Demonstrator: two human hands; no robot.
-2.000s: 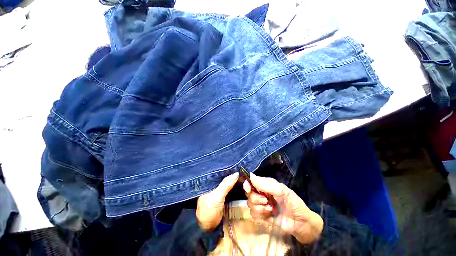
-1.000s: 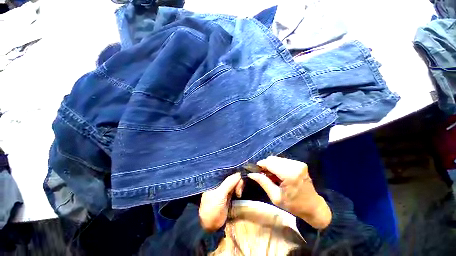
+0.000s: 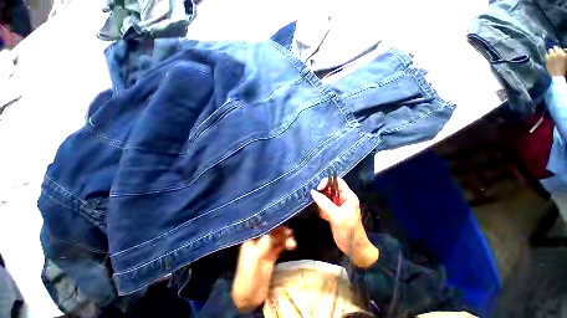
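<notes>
A blue denim jacket (image 3: pixel 205 149) with pale topstitching lies spread on the white table, its placket strip along the near edge. My right hand (image 3: pixel 339 208) holds thread snips (image 3: pixel 334 188) with a red part and dark tips, pointing up over the jacket's near edge at the right. My left hand (image 3: pixel 264 254) is at the jacket's near edge further left, blurred. Its fingers are curled and I cannot tell if they grip the cloth.
The white table (image 3: pixel 457 118) curves away at right. Other garments lie at the far left (image 3: pixel 149 18) and far right (image 3: pixel 513 56). Another person's hand (image 3: pixel 555 62) and light blue sleeve show at the right edge. Blue material (image 3: pixel 435 217) hangs below the table.
My hands have moved apart: the right hand with the snips is higher on the jacket edge, the left lower. The view has shifted, and a person's hand now shows at right.
</notes>
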